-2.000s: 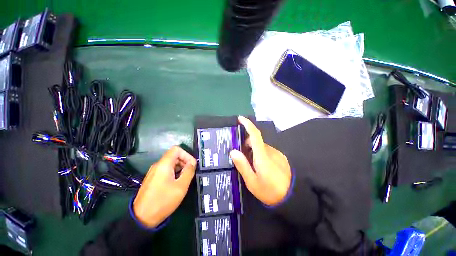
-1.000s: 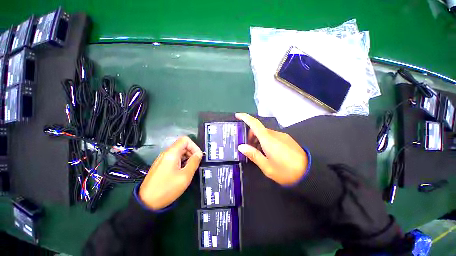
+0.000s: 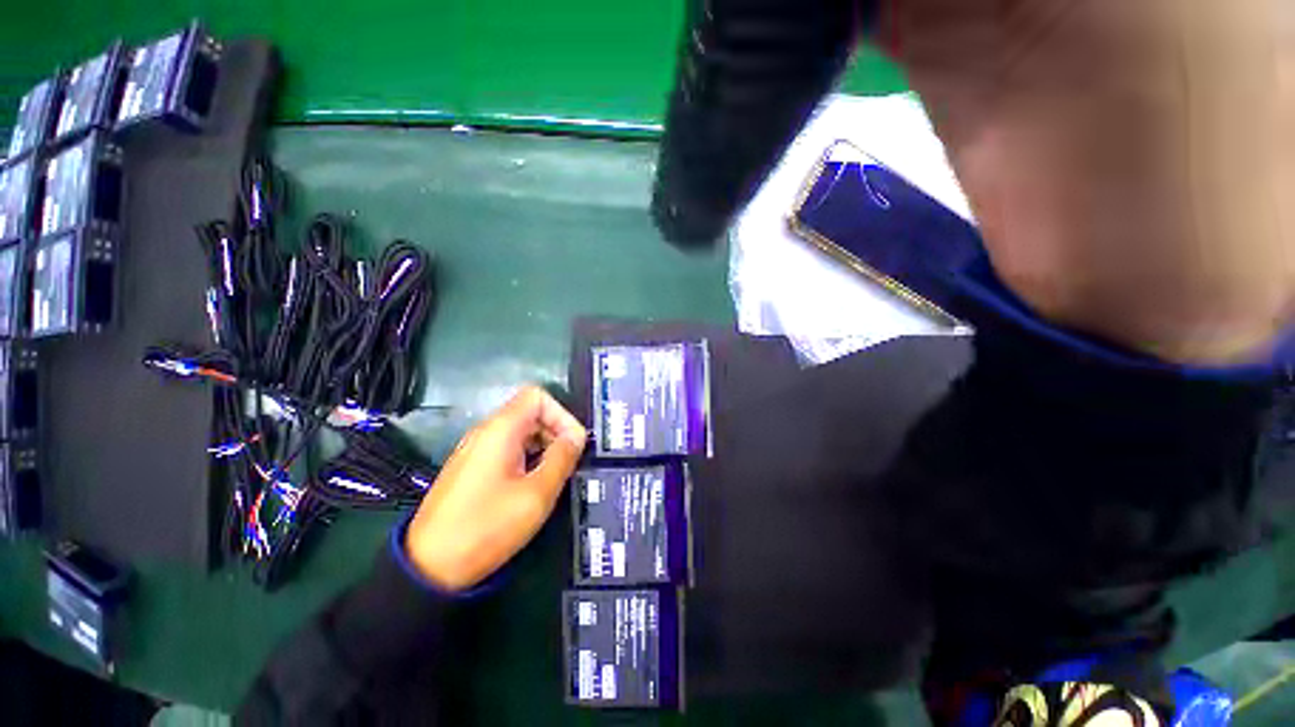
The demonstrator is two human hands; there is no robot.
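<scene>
Three controller modules with white-printed labels stand in a column on the foam work mat point(image 3: 824, 483): the top one point(image 3: 639, 401), the middle one point(image 3: 622, 526) and the bottom one point(image 3: 614, 646). My left hand point(image 3: 497, 490) is at the left edge of the top module, thumb and fingertips pinched together; what is between them is too small to tell. My right hand point(image 3: 1136, 171) is large and blurred at the upper right, near the camera, its fingers cut off by the top edge. The electric screwdriver point(image 3: 753, 114) hangs black beside it, its upper part out of frame.
Bundled black cables point(image 3: 320, 327) with coloured wire ends lie left of the mat. More modules point(image 3: 78, 185) stand on the left foam tray mat point(image 3: 142, 426). A smartphone point(image 3: 888, 234) on whitish plastic wrap point(image 3: 767, 284) is partly covered by my right arm. A green strip point(image 3: 469, 57) runs behind.
My right hand has left the top module and risen to the upper right, close to the camera. The screwdriver is back in view. My left hand has stayed beside the top module.
</scene>
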